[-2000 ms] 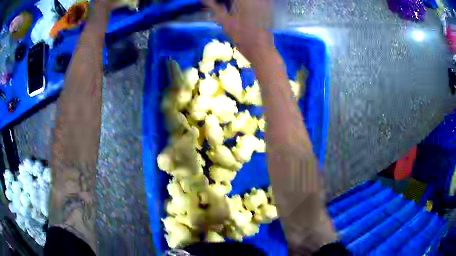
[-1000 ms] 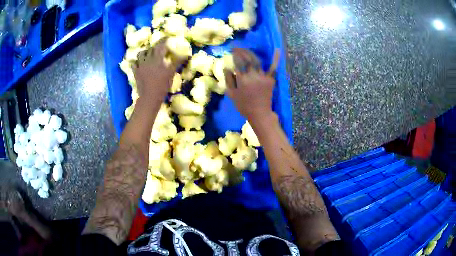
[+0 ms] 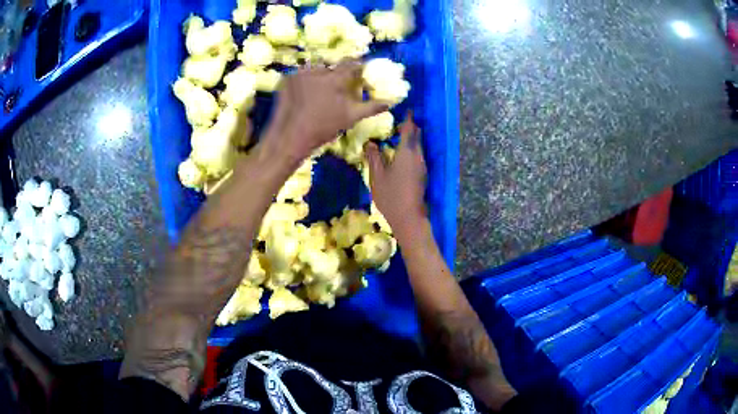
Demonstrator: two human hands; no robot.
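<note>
Pale yellow knobbly pieces (image 3: 320,263) lie loose in a blue plastic tray (image 3: 166,162) in front of me. My left hand (image 3: 328,101) reaches across the tray's upper middle, with thumb and fingers around one yellow piece (image 3: 384,81). My right hand (image 3: 396,174) is just below it, near the tray's right side. Its thumb and forefinger are spread beside another yellow piece (image 3: 371,131); whether it grips that piece is unclear. My left forearm hides part of the tray's left side.
White rounded lumps (image 3: 36,242) are heaped on the speckled grey bench (image 3: 566,121) at left. A blue tool tray (image 3: 101,44) holds a black flat item (image 3: 50,40) at upper left. Stacked blue trays (image 3: 599,323) stand lower right, near a red stool (image 3: 651,218).
Both hands have come down from the top edge into the tray. Since one second ago, my left hand has moved right onto a piece near my right hand, which has shifted slightly down.
</note>
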